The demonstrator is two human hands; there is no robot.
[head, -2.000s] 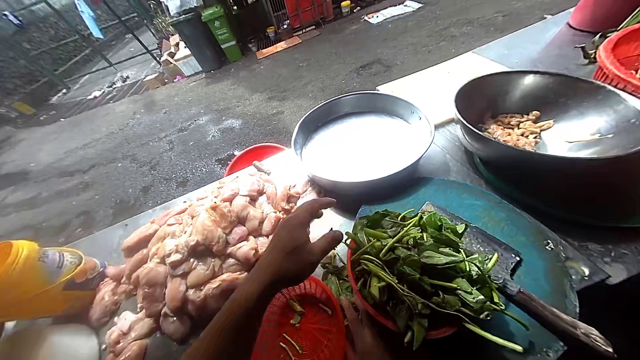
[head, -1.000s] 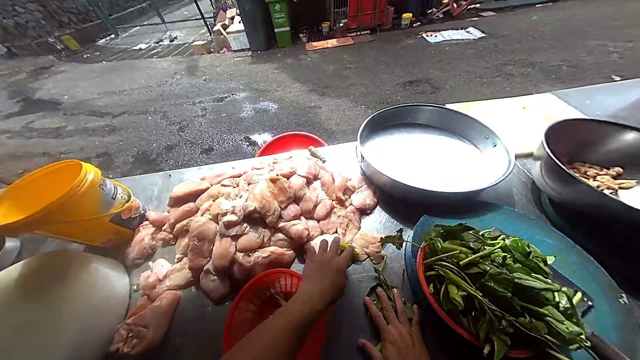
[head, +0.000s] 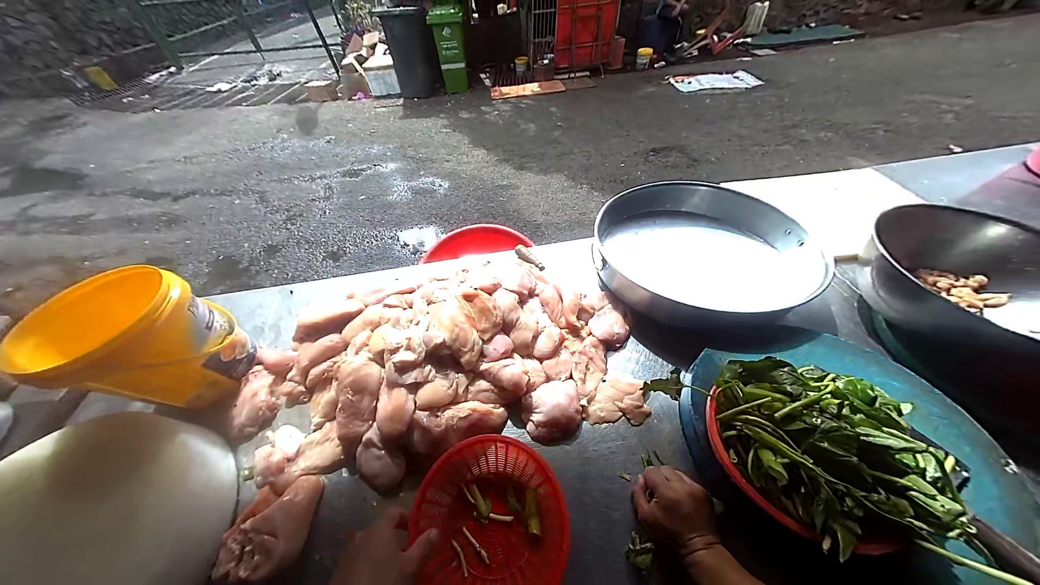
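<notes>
My left hand (head: 388, 551), blurred at the bottom edge, is at the left rim of a small red plastic basket (head: 555, 496) with a few cut green stems inside; its grip is unclear. To the right of that basket my right hand (head: 676, 505) rests on the metal table with curled fingers, beside small leaf scraps (head: 639, 551); whether it holds any is hidden. Farther right, leafy greens with long stems (head: 821, 447) fill a red container (head: 719, 463) on a round blue-green board (head: 959, 422). A dark-handled blade lies partly under the greens. Raw chicken pieces (head: 455, 357) are heaped behind the small basket.
A yellow bucket (head: 89, 325) and a pale round board (head: 114, 504) stand at left. A metal pan of whitish contents (head: 707, 260) is behind; a wok (head: 975, 236) holding pale brown pieces is at right. A red basin (head: 475, 241) shows beyond the table edge.
My left hand has moved from the front edge of the chicken heap to the small basket. My right hand, spread flat one second ago, now has its fingers curled.
</notes>
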